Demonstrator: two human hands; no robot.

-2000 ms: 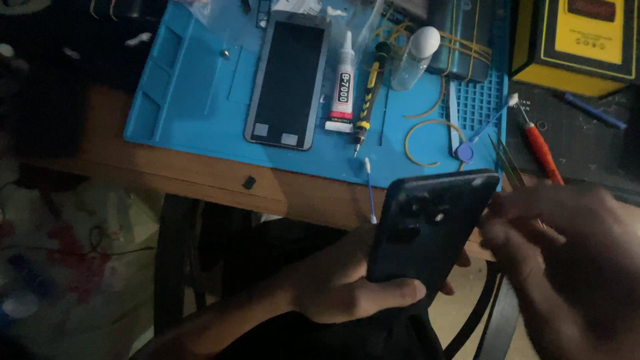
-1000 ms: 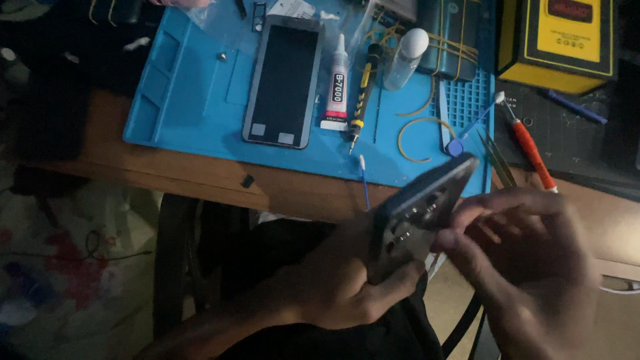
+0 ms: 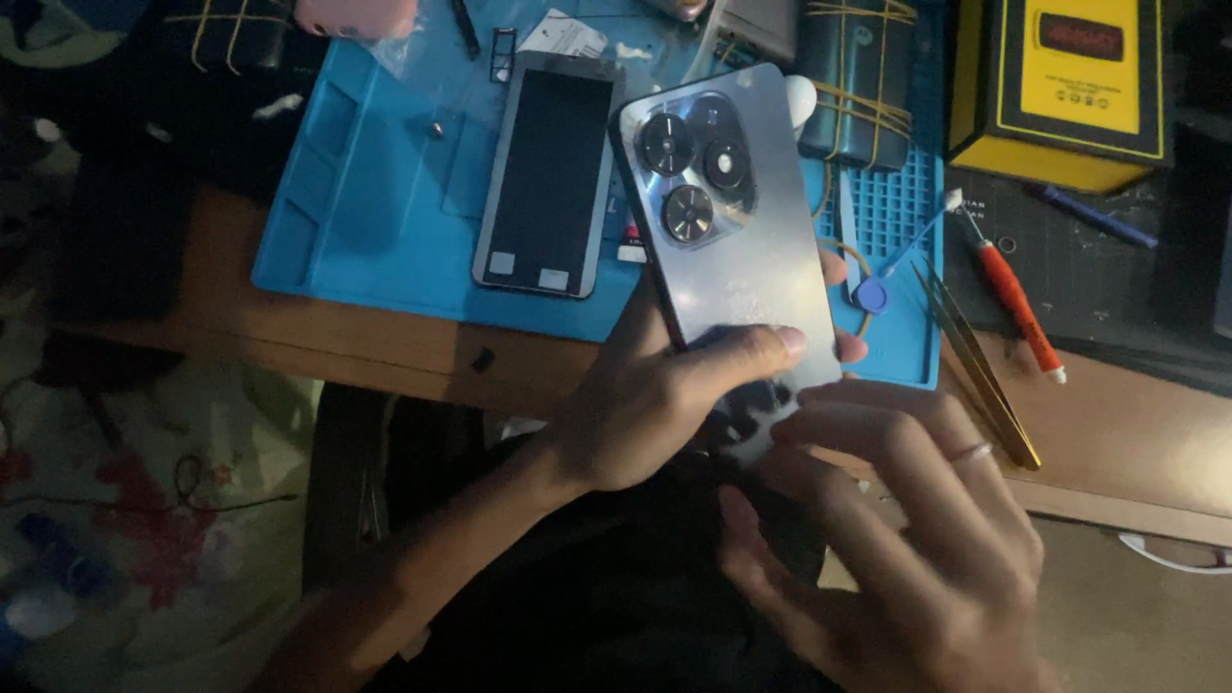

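A smartphone (image 3: pixel 751 260) with a shiny silver back and several round camera rings is tilted in my left hand (image 3: pixel 654 414). The left thumb lies across its back, and fingertips show at its far edge. My right hand (image 3: pixel 914 520), with a ring on one finger, is at the phone's lower end, fingers bent and slightly blurred; whether they touch it I cannot tell. Behind the phone, a phone screen (image 3: pixel 553 178) with a dark display lies on the blue repair mat (image 3: pixel 385 269). A white cap (image 3: pixel 801 100) shows beside the held phone, which hides most of a glue tube (image 3: pixel 631 241).
Gold tweezers (image 3: pixel 977 371), a red-handled tool (image 3: pixel 1018 306) and a blue disc (image 3: pixel 870 295) lie right of the phone. Farther back are a rubber-banded phone (image 3: pixel 855 87) and a black and yellow box (image 3: pixel 1059 96). The wooden table edge (image 3: pixel 414 361) runs below the mat.
The held phone has turned from a steep tilt so that its back faces the camera, and now covers the glue tube. My right hand has moved from its side to its lower end.
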